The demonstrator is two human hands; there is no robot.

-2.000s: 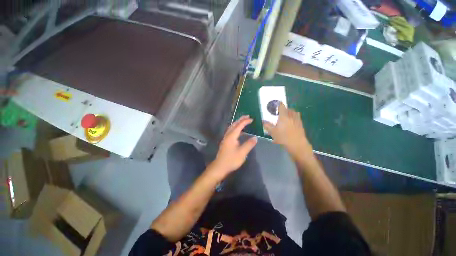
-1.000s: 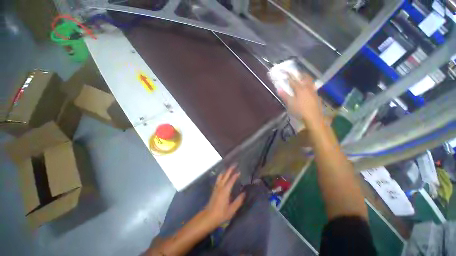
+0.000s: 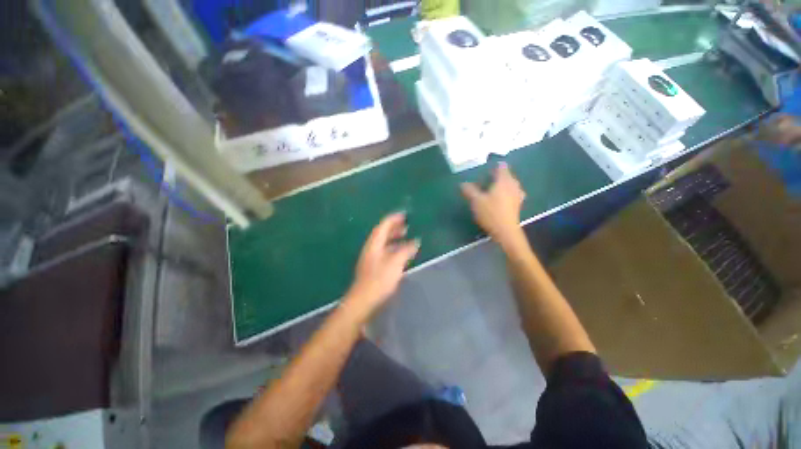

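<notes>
Stacked white retail boxes (image 3: 501, 88) with dark round pictures stand on the green bench (image 3: 307, 245). More white boxes (image 3: 645, 114) stand to their right near the bench's front edge. My right hand (image 3: 496, 200) is over the bench just in front of the main stack, fingers apart and empty. My left hand (image 3: 385, 254) is at the bench's front edge, left of my right hand, fingers spread and empty. Neither hand visibly touches a box.
An open brown carton (image 3: 694, 289) with rows of packed items stands at the right. A white bin with a handwritten sign (image 3: 307, 147) is at the back left. The dark belt (image 3: 61, 324) is at far left. Part of another person's hand (image 3: 784, 130) shows at the right edge.
The view has swung right, from the belt to the bench and box stack. The white box held in my right hand over the belt's far side is gone from my hand.
</notes>
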